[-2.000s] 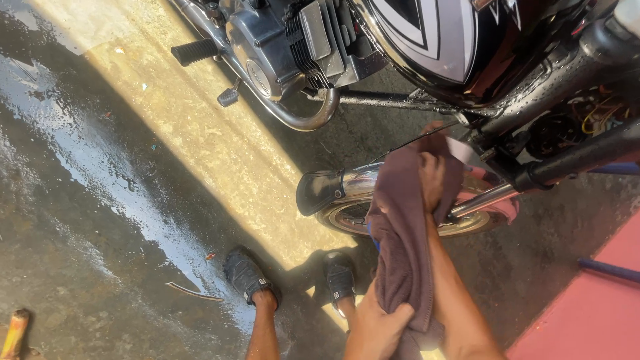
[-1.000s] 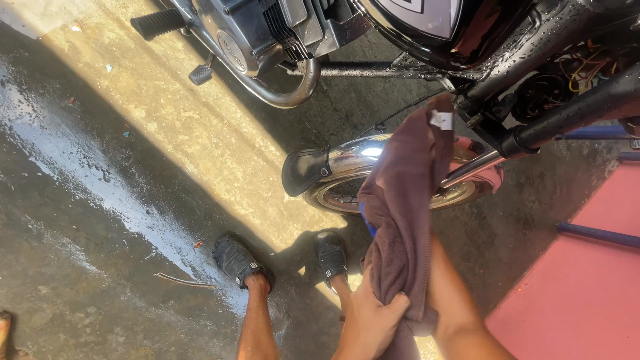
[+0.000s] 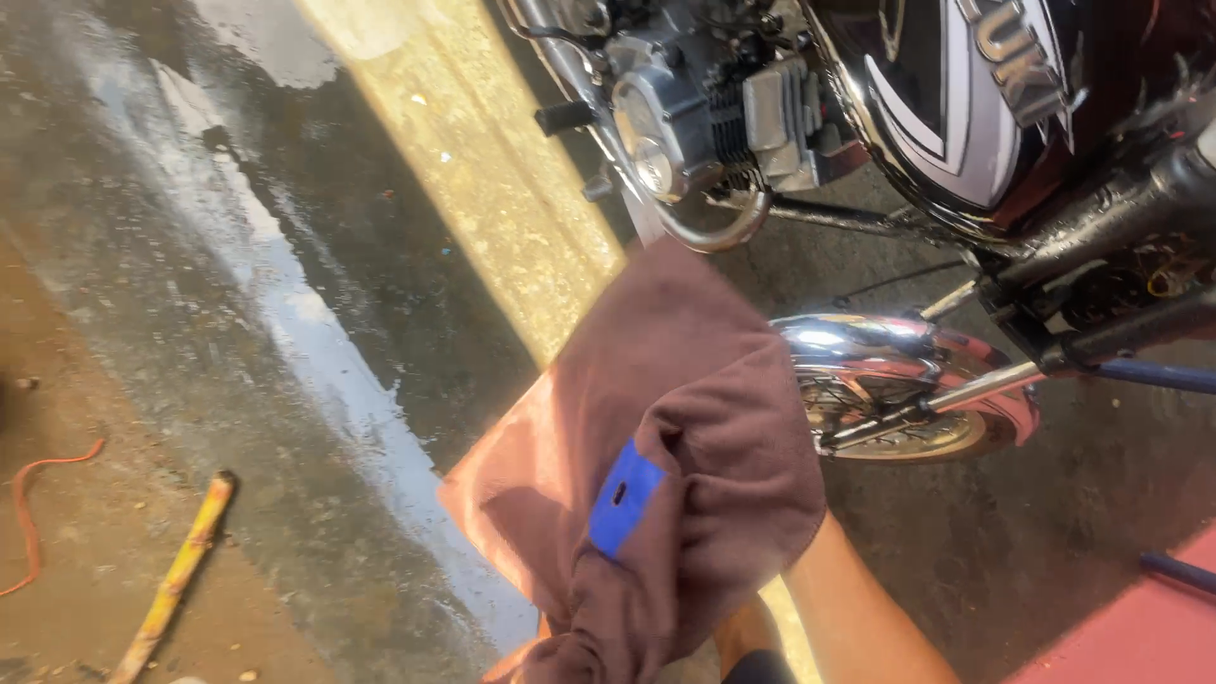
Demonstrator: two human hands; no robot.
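A brown cloth (image 3: 722, 380) with a blue patch (image 3: 624, 499) is spread out in front of me, its lower part bunched at the bottom edge. Both my hands are hidden behind or under the cloth; only my right forearm (image 3: 855, 608) shows, reaching up behind its lower right edge. A sliver of skin shows at the cloth's bunched lower left end. Beyond the cloth stands a Suzuki motorcycle, with its dark fuel tank (image 3: 950, 104), metal engine (image 3: 665, 123), chrome front fender (image 3: 845, 337) and spoked front wheel (image 3: 912, 442).
Wet concrete floor (image 3: 351, 399) with a sunlit strip lies to the left. A yellow stick (image 3: 180, 579) and an orange cord (image 3: 24, 503) lie at lower left. A pink surface (image 3: 1130, 627) with a dark bar (image 3: 1178, 573) is at lower right. Part of a leg shows below the cloth.
The cloth, hanging twisted beside the front wheel before, is now spread wide and farther left. My left hand, seen gripping it earlier, has dropped out of sight. The view has shifted left.
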